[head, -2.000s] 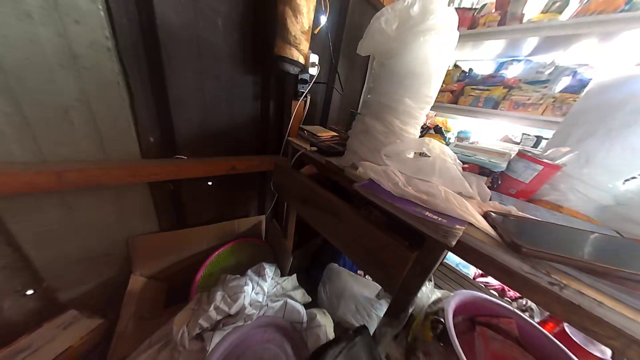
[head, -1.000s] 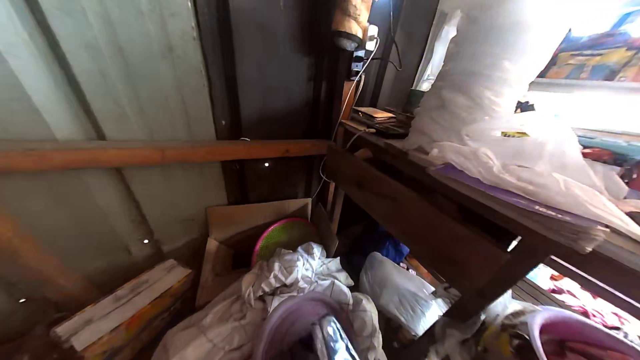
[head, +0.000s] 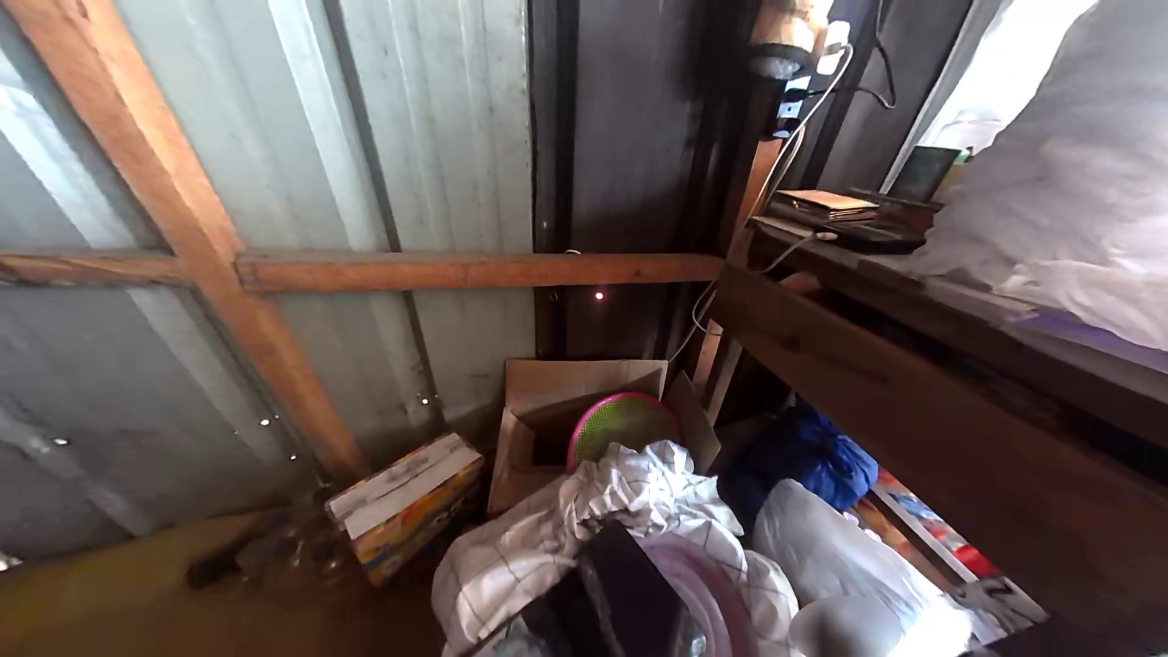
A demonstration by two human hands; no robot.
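Observation:
Neither of my hands shows in the head view. Low in the middle, a white checked cloth [head: 511,557] lies bunched around a pale purple plastic basin [head: 707,584]. A dark object [head: 630,584] with a shiny surface rests at the basin's left side; its kind is unclear. Behind the cloth stands an open cardboard box [head: 584,379] with a round green mesh thing with a pink rim [head: 625,424] in it. Right of the cloth are a blue bundle [head: 808,461] and a white plastic bag [head: 826,538].
A printed carton [head: 406,502] sits on the floor by the corrugated metal wall [head: 438,119]. A wooden beam [head: 484,272] crosses that wall. On the right, a wooden table [head: 912,411] carries a stack of small flat items [head: 826,205] and a large whitish plastic sack [head: 1077,173].
The view has swung left and down, bringing the box and cloth nearer the centre. The dark object at the basin is plain now; a second ago a shiny silvery thing showed in the basin.

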